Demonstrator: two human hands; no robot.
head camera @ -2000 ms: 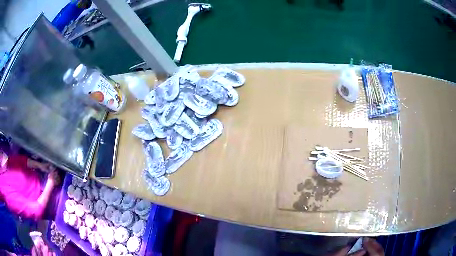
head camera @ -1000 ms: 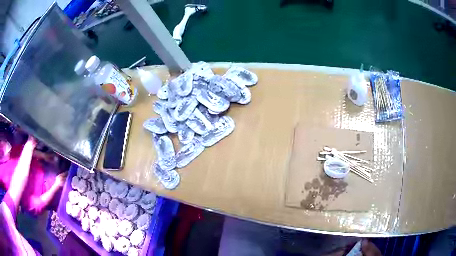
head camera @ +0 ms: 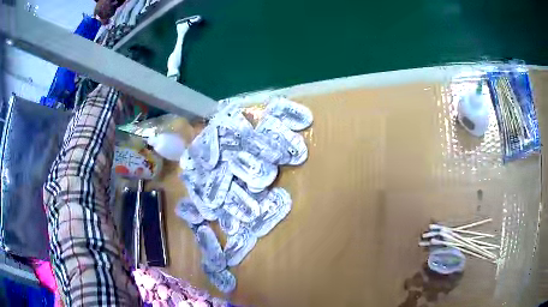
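A plaid sleeve (head camera: 84,204), apparently my left arm, reaches up the left side to the grey post. The hand at its end is hidden or too blurred to make out. My right hand is out of the picture. A heap of grey-white foot-shaped pieces (head camera: 252,171) lies on the tan table (head camera: 336,150), left of centre. At the lower right, pale swabs (head camera: 465,240) are fanned beside a small round white dish (head camera: 446,261), with dark wet spots below it.
A grey post (head camera: 108,66) crosses the upper left. Nearby are a white bottle (head camera: 168,146), labelled bottle (head camera: 131,163), black phone (head camera: 154,228) and glossy panel (head camera: 27,180). A squeeze bottle (head camera: 473,113) and swab packet (head camera: 514,117) stand upper right. A white-handled tool (head camera: 179,48) lies on green.
The view has shifted and come closer to the table. The plaid sleeve has entered at the left. The hand and white piece seen at the lower right edge have left the picture.
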